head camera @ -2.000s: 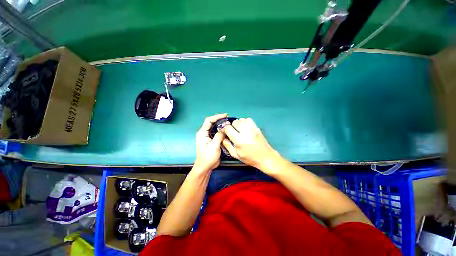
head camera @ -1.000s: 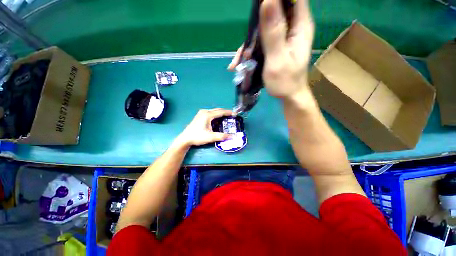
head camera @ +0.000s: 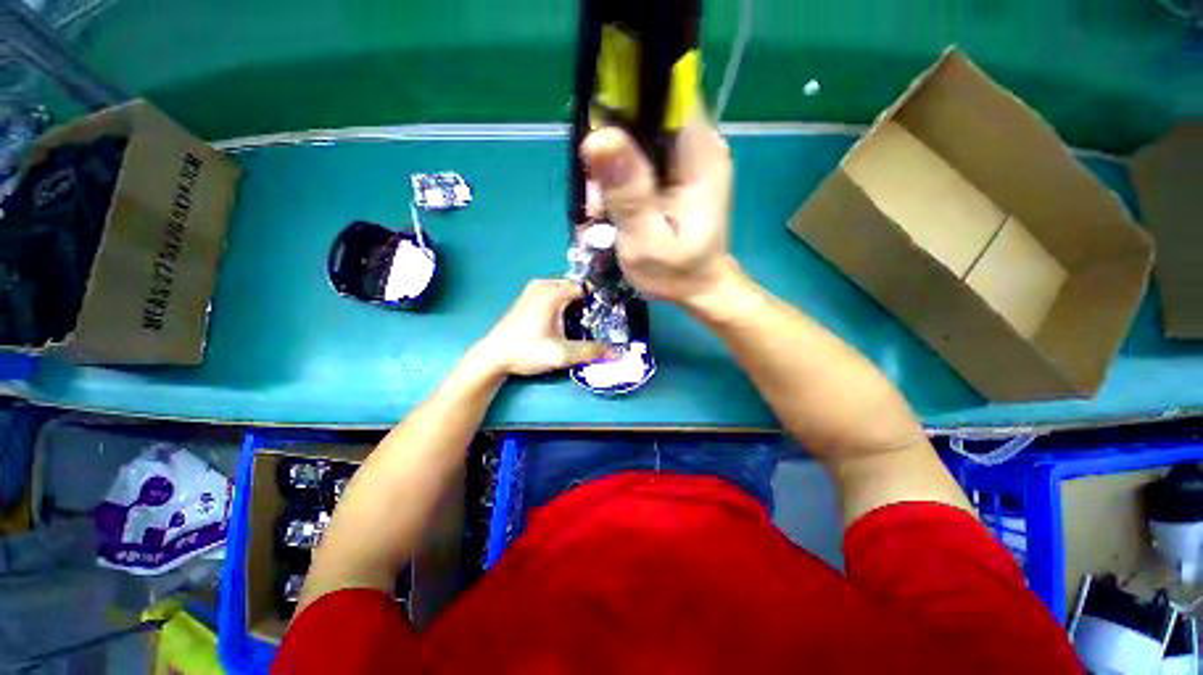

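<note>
A black housing [head camera: 631, 371] with a white patch and a silvery part inside lies on the teal mat in front of me. My left hand [head camera: 538, 332] holds it from its left side. My right hand [head camera: 666, 218] grips the power screwdriver [head camera: 640, 79], a black body with yellow labels. Its shiny nose points down into the housing; the bit's tip is too small to make out. A second black housing [head camera: 354, 264] lies to the left, with a silvery part [head camera: 441, 190] beyond it on a short pale lead.
A printed carton [head camera: 185, 251] of dark parts stands at the bench's left. An open empty carton [head camera: 910, 284] lies tilted on the right. Blue crates [head camera: 243, 567] with units sit below bench level on both sides, the right one [head camera: 1055, 528] with larger black-and-white units.
The screwdriver and my right hand have moved left and down, bringing the nose over the housing. The left hand still holds the housing in nearly the same place. The empty carton appeared after the earliest frame.
</note>
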